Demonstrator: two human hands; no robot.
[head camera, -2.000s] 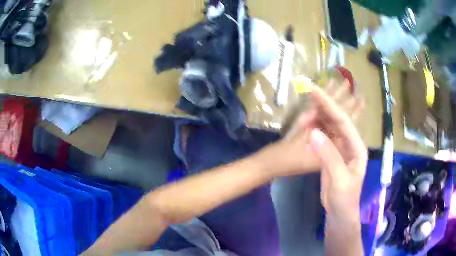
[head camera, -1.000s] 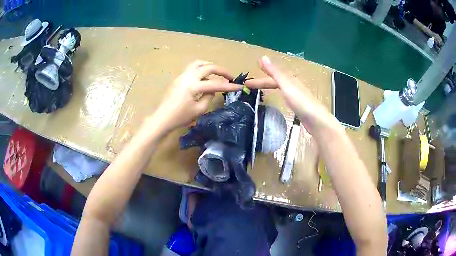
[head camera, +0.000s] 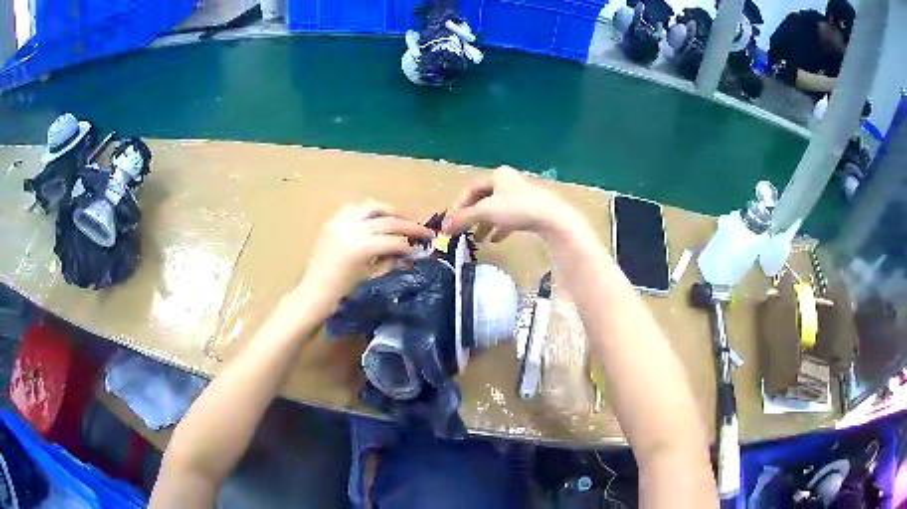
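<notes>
A black-and-white figure (head camera: 413, 328) lies on the tan bench at its front edge, spiky hair pointing away from me. Its ribbed white hat (head camera: 490, 305) with a dark band is on its right side. A small yellow tape piece (head camera: 442, 242) is at the hair. My left hand (head camera: 363, 244) comes from the left, its fingertips at the tape piece. My right hand (head camera: 505, 206) comes from the right, finger and thumb pinched at the hair right beside the tape. The fingertips partly hide the face and the exact grip.
Another figure (head camera: 94, 224) stands at the left. A white-handled knife (head camera: 535, 348), phone (head camera: 639, 245), pump bottle (head camera: 731, 249), hammer-like tool (head camera: 726, 383) and cardboard tape holder (head camera: 781, 343) lie to the right. A figure (head camera: 438, 50) lies on the green belt (head camera: 298, 94). A person (head camera: 811, 50) is beyond.
My view has tilted up. My hands came from together at the right to the figure's head, and have stayed there since one second ago, my right fingers now curled in closer.
</notes>
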